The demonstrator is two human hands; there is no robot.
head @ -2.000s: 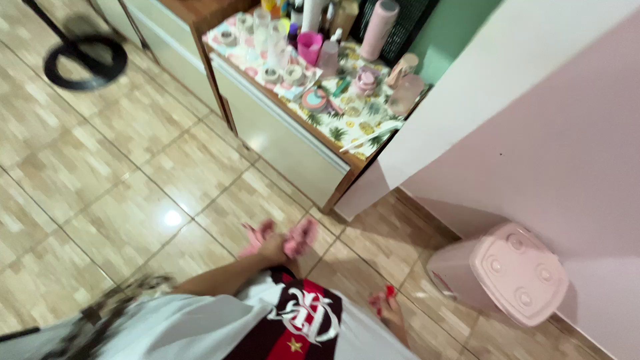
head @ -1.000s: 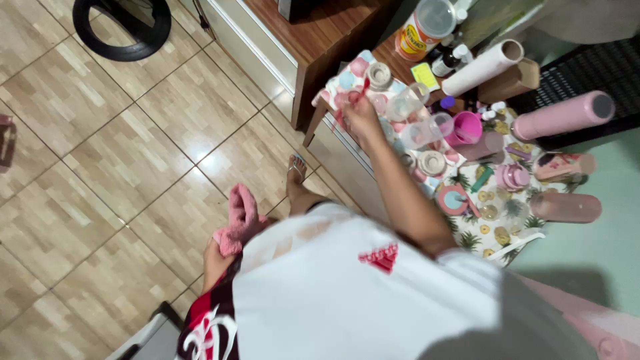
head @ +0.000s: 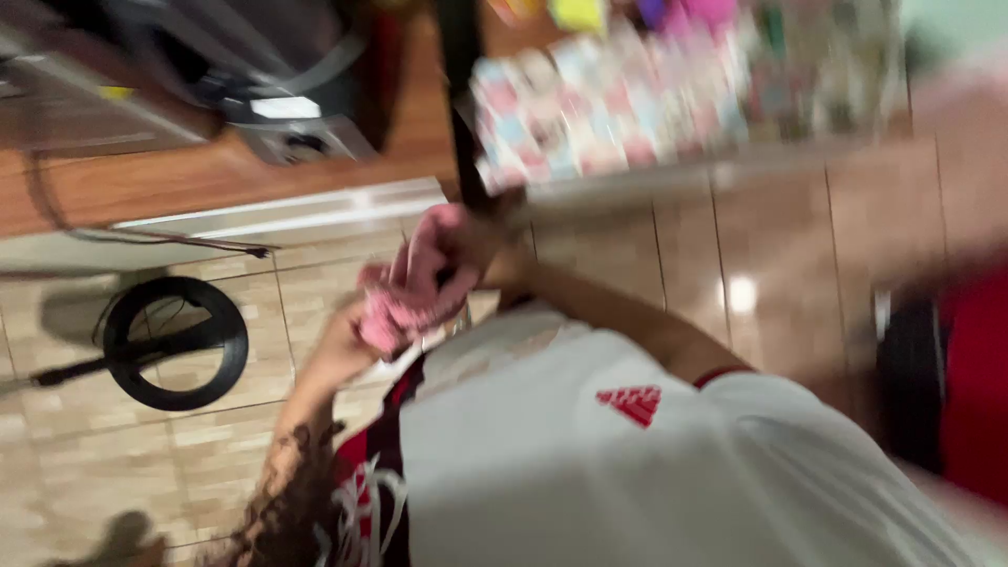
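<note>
A bunched, folded pink cloth item [head: 421, 283] is held between both hands, in front of the white shirt. My left hand [head: 350, 335] grips its lower left end, with the fingers partly covered by the folds. My right hand [head: 484, 252] is at its upper right side, with the fingers closed around the fabric; motion blur hides their exact placing. The cloth has a loop-like fold with a dark gap in it. Whether my right hand holds anything else I cannot tell.
Above the hands is a counter with a patterned cover [head: 606, 118] bearing blurred items. A wooden surface [head: 409, 102] with a dark appliance [head: 276, 79] and hanging cables adjoins it. A black round stand base [head: 177, 342] stands on the tiled floor. Red fabric [head: 976, 378] shows at right.
My right hand was over the patterned counter cover a second ago; now it is at the pink cloth beside my left hand, which held the cloth then too. The view has swung considerably.
</note>
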